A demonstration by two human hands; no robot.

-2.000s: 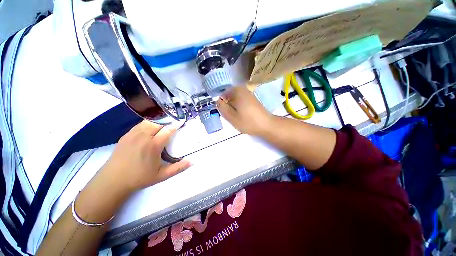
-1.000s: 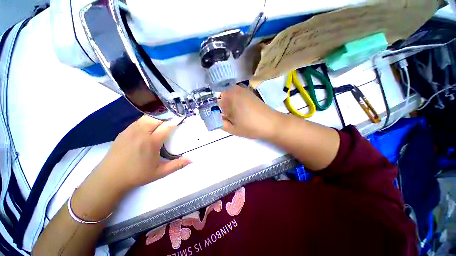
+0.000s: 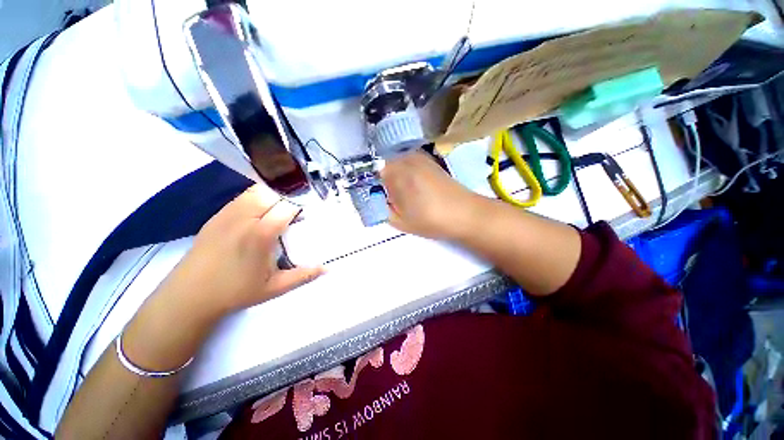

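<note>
A curved navy band (image 3: 176, 206) lies on the white machine bed and runs under my left hand towards the needle area. My left hand (image 3: 245, 245) rests flat on its end, thumb spread from the fingers. My right hand (image 3: 419, 193) is closed at the presser foot (image 3: 348, 174), beside the grey cylindrical fitting (image 3: 370, 204). Its fingertips are partly hidden, and I cannot tell whether they hold anything. The shiny take-up lever guard (image 3: 249, 107) stands left of the needle, and the ridged grey tension dial (image 3: 396, 129) sits above my right hand.
Yellow and green scissors (image 3: 516, 169) and an orange-handled tool (image 3: 632, 191) lie right of my right hand. A handwritten cardboard note (image 3: 550, 73) leans on the machine head with a mint-green block (image 3: 612, 96). Stacked bands (image 3: 19, 232) hang at the left edge. A blue crate (image 3: 679, 245) is at right.
My right fingers have moved down from under the dial to beside the grey fitting. My left hand stays on the band. The machine appears slightly shifted right in view.
</note>
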